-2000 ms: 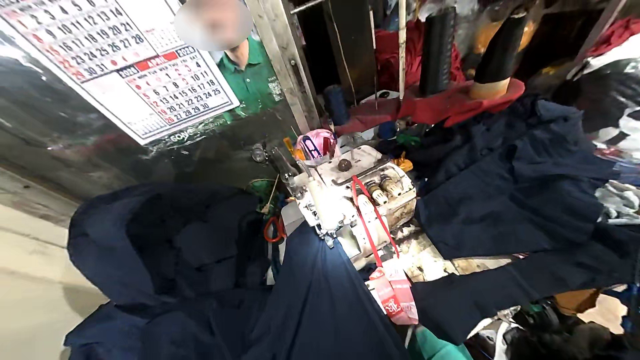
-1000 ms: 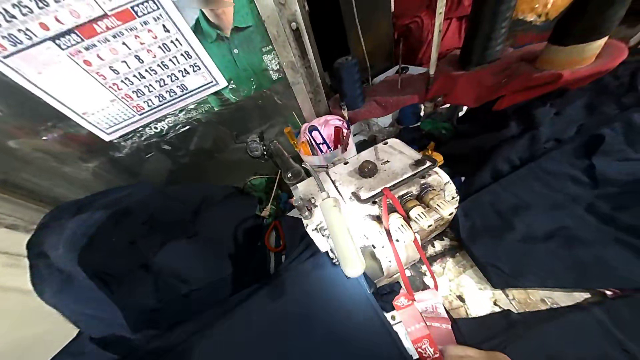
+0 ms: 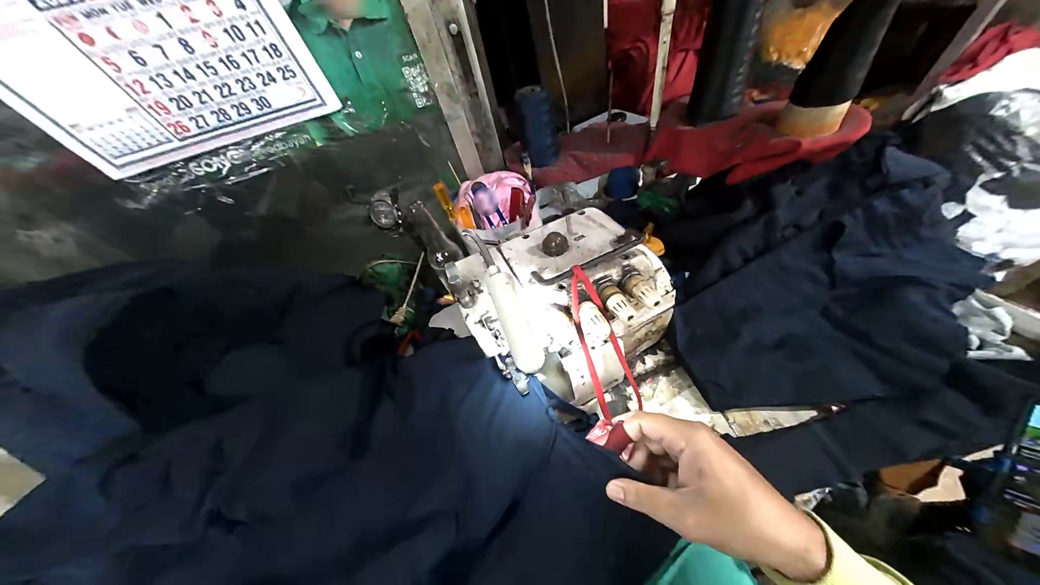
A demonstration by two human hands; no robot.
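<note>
My right hand [image 3: 703, 483] comes in from the lower right. Its curled fingers touch a red-and-white packet [image 3: 600, 432] at the edge of the dark navy fabric [image 3: 455, 471], with the thumb apart over the fabric; whether they grip either is unclear. A looped red cord [image 3: 587, 357] runs from the packet up over the front of a white overlock sewing machine [image 3: 528, 284]. The navy fabric reaches the machine's needle area, beside a white cylindrical part [image 3: 516, 321]. More navy fabric [image 3: 821, 309] lies to the right. My left hand is out of view.
Behind the machine are a pink container [image 3: 497, 199] with small tools and a dark blue thread cone [image 3: 538, 130]. Tall black cones [image 3: 841, 57] stand on red cloth [image 3: 731, 142]. A calendar [image 3: 179, 89] hangs at the upper left. Cluttered items lie at the lower right.
My right hand has come in to the packet, where only part of a hand showed at the lower edge a second ago. The packet is now mostly covered. The view has moved closer to the machine.
</note>
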